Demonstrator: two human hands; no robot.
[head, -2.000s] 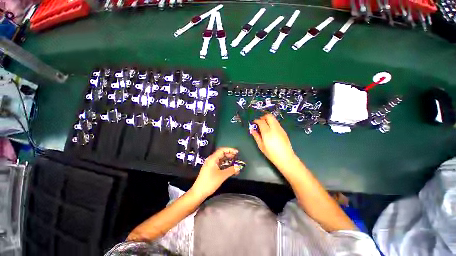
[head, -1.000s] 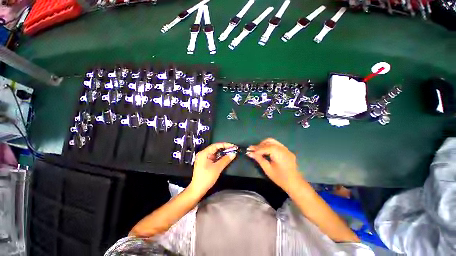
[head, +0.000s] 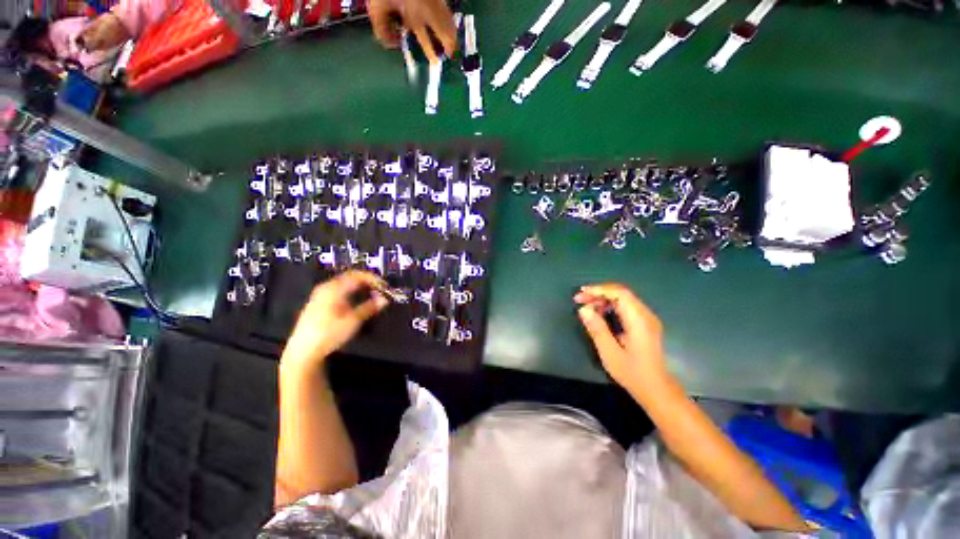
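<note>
My left hand (head: 335,316) is over the lower middle of the black foam tray (head: 284,335), its fingertips closed on a clamped watch head (head: 391,294), of which only a small silver part shows. My right hand (head: 626,335) is over the green bench, right of the tray, fingers curled; I see nothing in it. Clamped watch heads (head: 400,216) with silver clips at their sides fill the upper rows of the tray and its lower right. Loose silver spring clips (head: 621,234) lie in a heap right of the tray, below a row of small clips (head: 632,174).
A black box (head: 768,195) holds white pads (head: 805,200). A red-handled tool with a white disc (head: 880,131) and more clips (head: 890,232) lie beside it. Strapped watches (head: 614,37) lie along the far side. Another person's hand (head: 421,26) reaches over them. A red tray (head: 184,44) is far left.
My left hand has moved left from in front of my body to over the tray. My right hand has parted from it. Another person's hand has come in at the top. The view has shifted.
</note>
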